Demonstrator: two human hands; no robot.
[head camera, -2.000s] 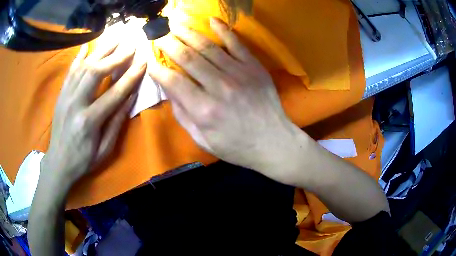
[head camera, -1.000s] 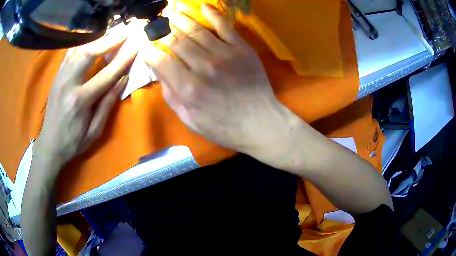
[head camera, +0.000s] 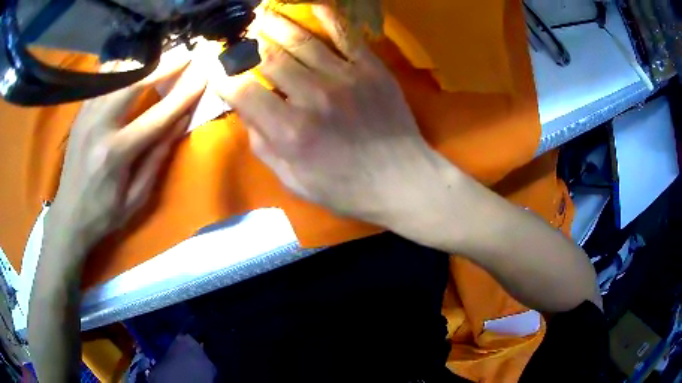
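Note:
A large orange fabric panel (head camera: 206, 168) lies over the table under both hands. A white strip (head camera: 207, 112) shows between my hands; its upper part is lost in the lamp glare. My left hand (head camera: 120, 149) lies flat on the panel left of the strip, fingers toward the glare. My right hand (head camera: 333, 123) presses on the cloth right of the strip, beside the small dark block of the presser foot area (head camera: 240, 56). A yellow-orange thin cloth (head camera: 318, 13) shows beyond my right fingers. The sewing machine head (head camera: 82, 45) covers the upper left. The needle cannot be made out.
A long metal tool (head camera: 548, 37) lies on the white table (head camera: 591, 78) at upper right. The table's ruler-marked front edge (head camera: 202, 278) runs below the panel. Waiting orange pieces (head camera: 478, 288) hang at the lap on the right. Scraps (head camera: 621, 258) are at the lower right.
The panel and white strip have moved up and away under the machine, baring the table's front edge. Both hands stay on the cloth. The machine head sits slightly lower in the view.

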